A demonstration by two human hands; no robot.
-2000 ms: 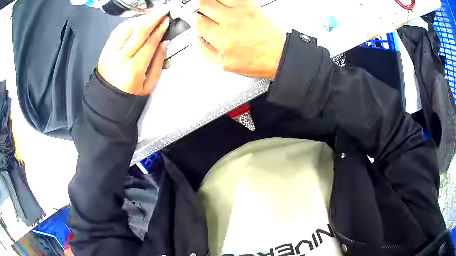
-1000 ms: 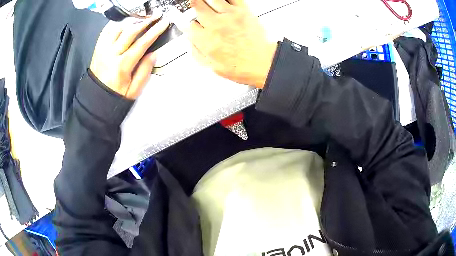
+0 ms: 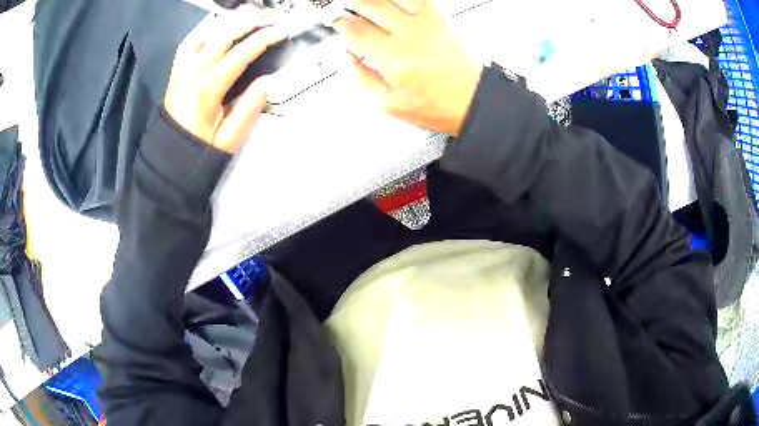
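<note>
A small dark cloth strip (image 3: 291, 50) lies between my two hands near the top edge of the view, beside small metal machine parts. My left hand (image 3: 225, 75) has its fingers and thumb around the strip's left end. My right hand (image 3: 412, 62) is at the strip's right end with curled fingers; whether it grips anything is hidden. The large dark grey garment panel (image 3: 91, 91) lies at the upper left, with a fold in it, and passes behind my left hand. The machine head is mostly out of the picture.
The white table has a ruler strip (image 3: 324, 191) along its front edge. Red looped handles (image 3: 662, 12) lie at the upper right. A blue basket (image 3: 741, 91) stands at the right, with dark cloth (image 3: 699, 108) beside it. More dark cloth (image 3: 25, 291) hangs at the left.
Both hands stay near the machine parts. My left hand shifts slightly left, then back right and up, with its thumb still by the strip. The strip looks darker and bunched under the fingers.
</note>
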